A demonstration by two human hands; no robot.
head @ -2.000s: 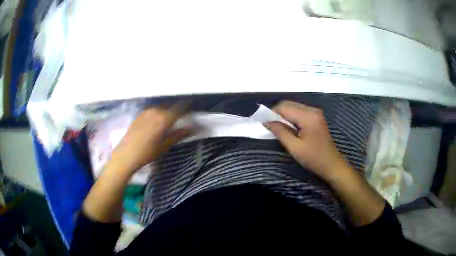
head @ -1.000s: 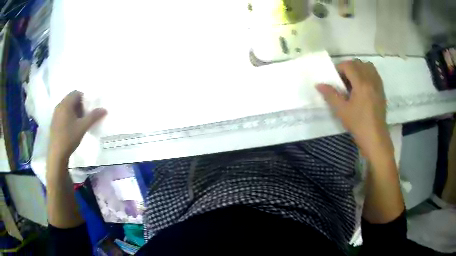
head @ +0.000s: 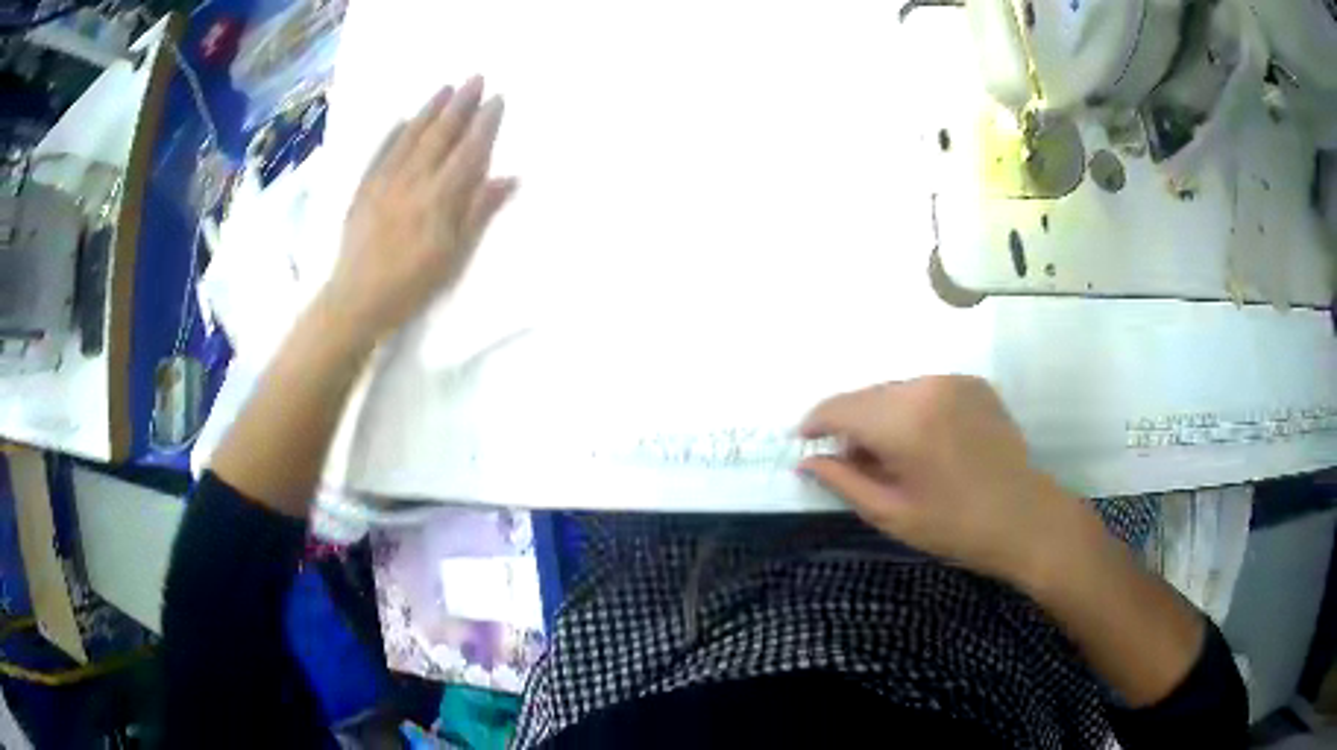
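Observation:
A white fabric piece (head: 824,448) shows as a pale edge near the table's front edge. Most of its outline is lost against the bright white table (head: 660,484). My right hand (head: 931,462) pinches this edge between thumb and fingers. My left hand (head: 425,213) lies palm down at the table's left side with its fingers extended, and no held thing is visible; whether fabric lies under it cannot be told.
The sewing machine's needle area (head: 1034,154) is lit yellow at the upper right. White pieces (head: 271,257) are heaped at the table's left edge beside blue trays. A floral box (head: 455,593) is below the front edge. Another white table (head: 66,264) is at the far left.
My left hand has moved up and inward and lies flat. My right hand has moved down and left to the front edge. The view has shifted, showing more of the left side.

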